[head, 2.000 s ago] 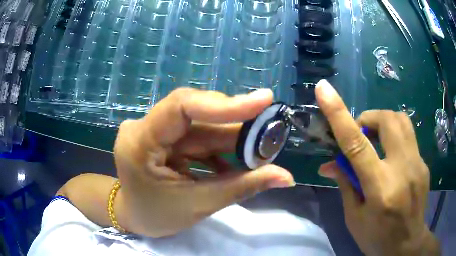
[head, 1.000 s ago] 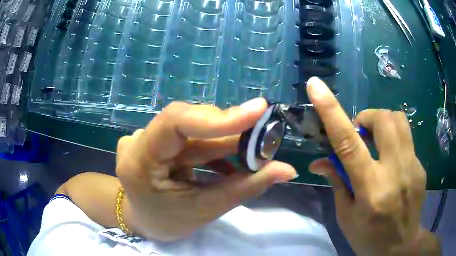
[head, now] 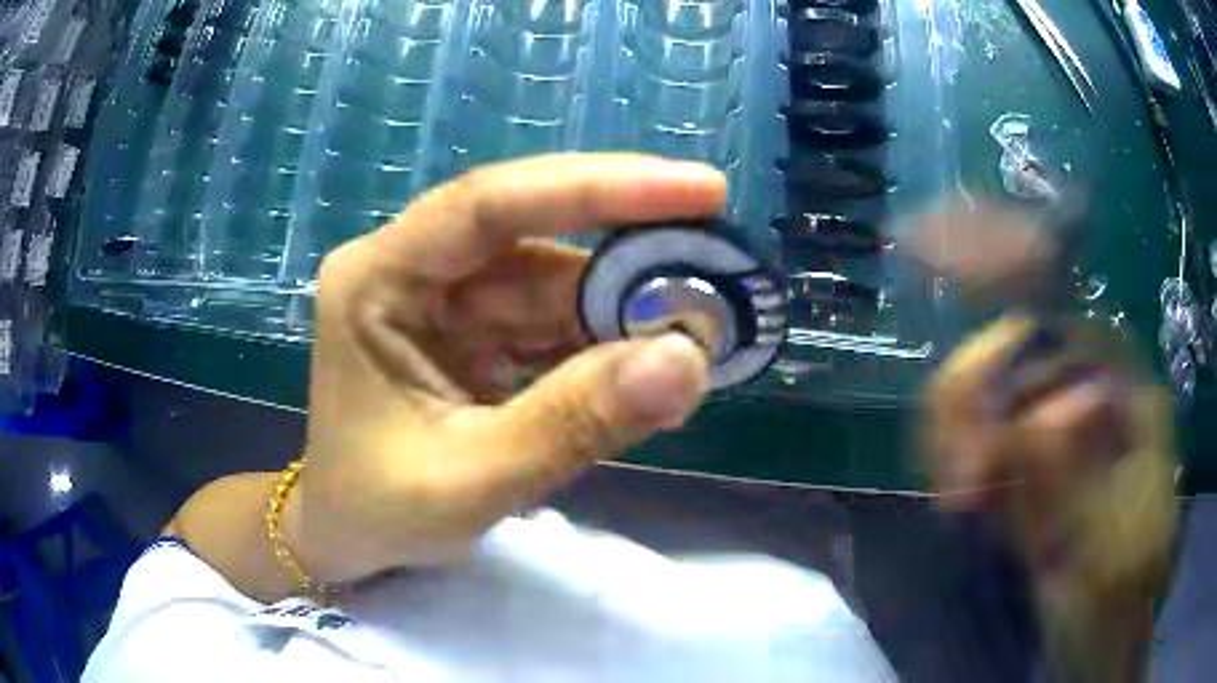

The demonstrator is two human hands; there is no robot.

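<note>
My left hand [head: 467, 347] holds a round driver unit [head: 681, 300] between thumb and fingers, above the near edge of the tray. The unit has a black rim, a pale ring and a silver round centre facing me. Small silver tabs show at its right edge. My thumb covers part of its lower face. My right hand [head: 1054, 427] is at the right, apart from the unit, and strongly blurred. A dark blur shows at its fingers; whether it holds the cutters cannot be made out.
A large clear ribbed tray [head: 360, 174] lies on the green mat [head: 934, 460], with a column of black discs [head: 834, 127] at its right side. Crumpled clear plastic [head: 1021, 154] and long thin tweezers [head: 1057, 47] lie at the upper right. Labelled grey stacks [head: 27, 187] stand far left.
My right hand has moved right, away from the unit, and the cutter jaws no longer touch it. My left hand has turned the unit's face towards me, with the thumb now over it.
</note>
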